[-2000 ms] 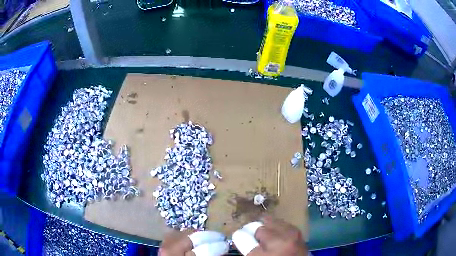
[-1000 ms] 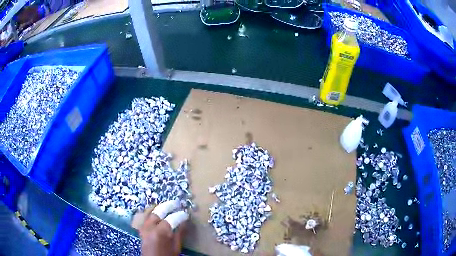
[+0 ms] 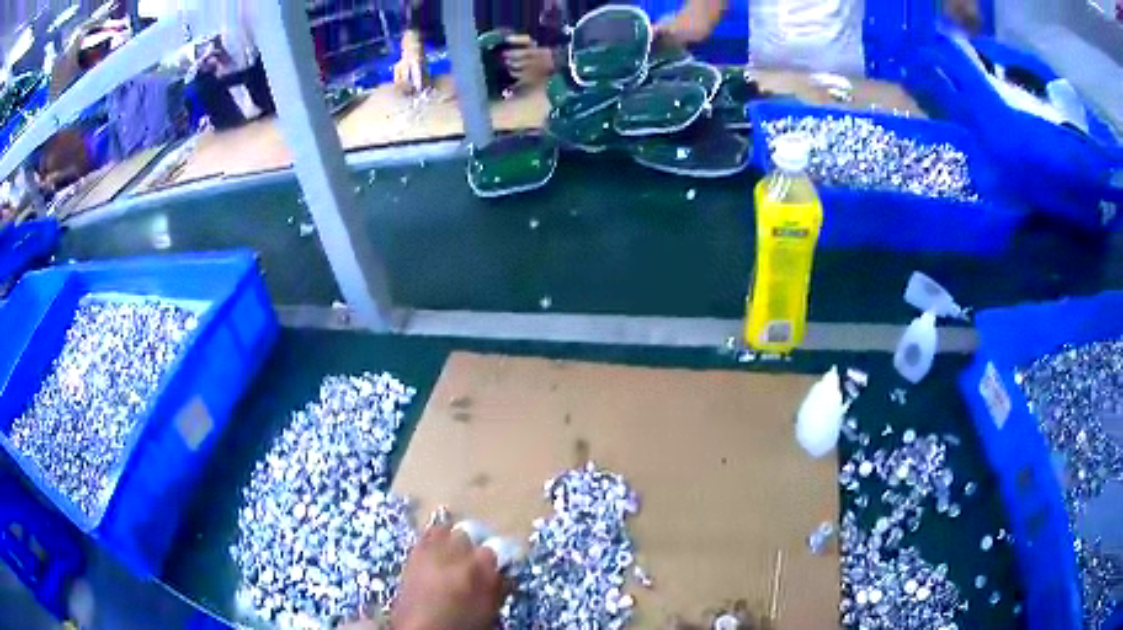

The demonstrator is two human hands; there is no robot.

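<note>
My left hand [image 3: 453, 576], with white finger covers, is at the bottom, between the left pile of small silver fittings [image 3: 320, 492] and the middle pile of silver ring-like fittings [image 3: 579, 542]. Its covered fingertips are at the middle pile's left edge. A small silver piece shows by its upper left side; whether it is held is unclear. My right hand is out of the picture. A pile of silver capped pieces [image 3: 899, 578] lies right of the brown cardboard [image 3: 702, 455]. A thin wooden stick [image 3: 776, 581] lies on the cardboard's right part.
A white squeeze bottle [image 3: 820, 414] stands at the cardboard's upper right, with a smaller translucent bottle [image 3: 916, 347] beyond. A yellow bottle [image 3: 783, 265] stands behind. Blue bins [image 3: 203, 412] flank the work. Opposite are metal-rimmed glass lids [image 3: 511, 166] and other people's hands [image 3: 410, 64].
The view has tilted up, showing the far bench and people. My left hand has moved from the left pile toward the middle pile. My right hand has left the picture.
</note>
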